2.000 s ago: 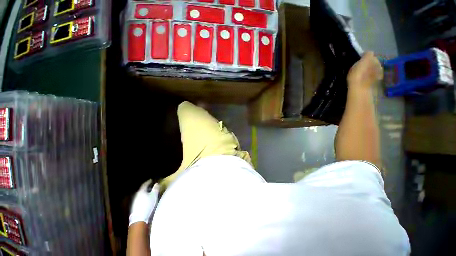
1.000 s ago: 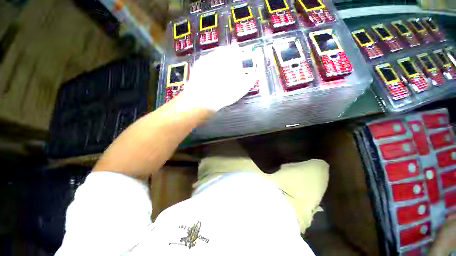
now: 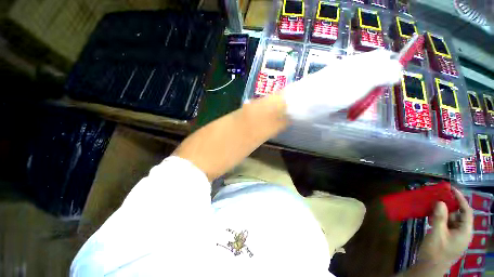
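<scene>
My left hand (image 3: 344, 81), in a white glove, is over the clear tray (image 3: 374, 146) of keypad phones. It is closed on a long red piece (image 3: 368, 103) seen nearly edge-on, likely a phone, tilted above the front row; the glove hides its middle. My bare right hand (image 3: 447, 235) is at the lower right, with thumb and fingers holding a plain red cover (image 3: 417, 203) by one end. The cover is in the air, slightly blurred. Phones with yellow frames and red keypads, such as this one (image 3: 414, 103), lie face up in the tray pockets.
Below my right hand is a grey sheet with rows of red covers (image 3: 479, 222). A second tray of phones (image 3: 482, 154) is at the right edge. A dark smartphone (image 3: 237, 54) with a white cord lies left of the tray. A black stack (image 3: 149, 62) is at the upper left.
The view has shifted left. My left hand, earlier low over the tray, now holds a tilted red piece. My right hand, barely in view over the covers before, is now raised with a red cover.
</scene>
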